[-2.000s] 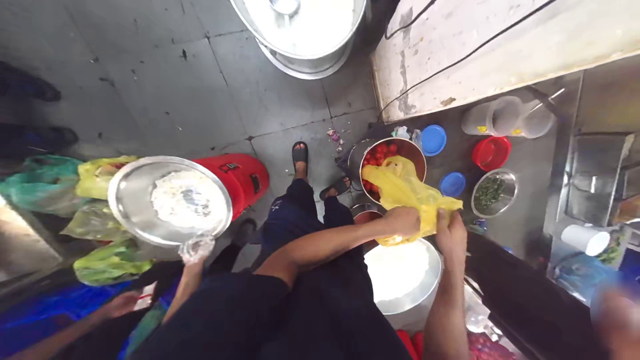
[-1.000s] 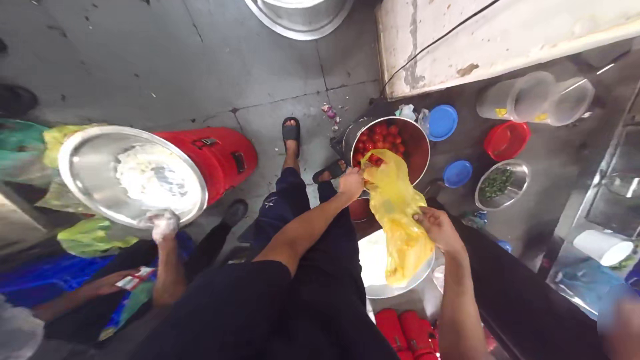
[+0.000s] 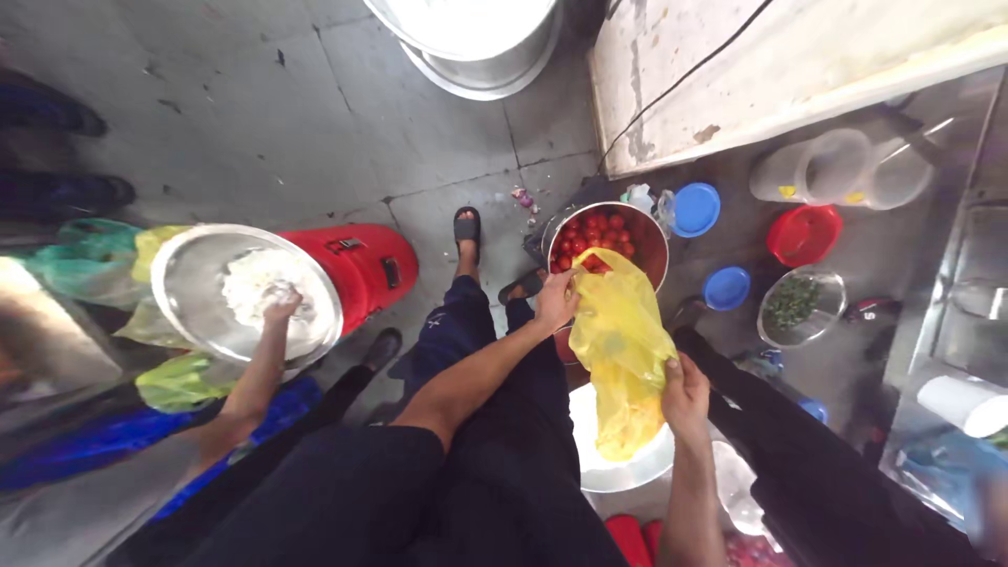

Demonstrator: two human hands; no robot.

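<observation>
A yellow plastic bag hangs between my hands, its lower part holding something orange-yellow. My left hand grips the bag's upper edge beside the rim of a metal pot. Tomatoes lie in that pot, and the bag's top overlaps its near edge. My right hand holds the bag's right side lower down. Below the bag stands a wide metal pan with a bright white inside, partly covered by the bag.
On the left, a co-worker's hand is in white food in a steel bowl beside a red cylinder. Blue lids, a red basin and a bowl of chopped greens stand right. A large metal pot is ahead.
The bag, bunched between my hands two seconds ago, now hangs lengthwise. My left hand has moved to the tomato pot's edge. The co-worker's hand has moved from the bowl's rim into the white food.
</observation>
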